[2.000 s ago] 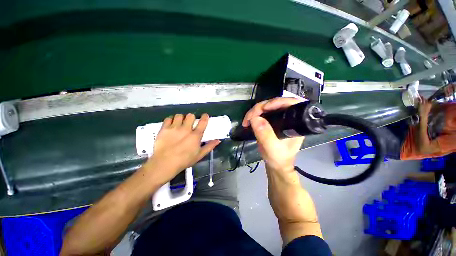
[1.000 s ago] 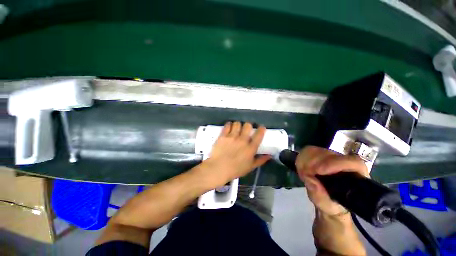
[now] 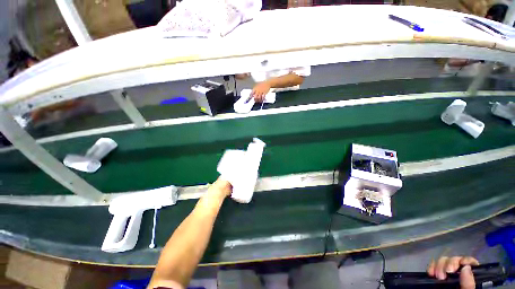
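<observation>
My left hand (image 3: 227,186) holds a white sprayer gun housing (image 3: 244,172) raised over the metal edge strip between the ledge and the green belt; the housing hides most of the fingers. My right hand (image 3: 454,270) is low at the right, cut off by the bottom edge, with its fingers wrapped round the black electric screwdriver (image 3: 418,280). Another white gun housing (image 3: 129,214) lies on the dark ledge at the left, its thin rod beside the handle. The black and grey screw feeder (image 3: 372,183) stands on the ledge to the right of centre.
The green belt (image 3: 305,135) carries white housings at the left (image 3: 91,155) and right (image 3: 463,118). Across it, a person's hand (image 3: 261,91) touches another housing beside a second feeder (image 3: 212,97). A white shelf (image 3: 339,25) holds a bag and a blue pen. A carton (image 3: 36,272) is below left.
My left hand has lifted the housing off the ledge and moved it forward towards the belt. My right hand has drawn the screwdriver away, down to the lower right. The view has tilted up.
</observation>
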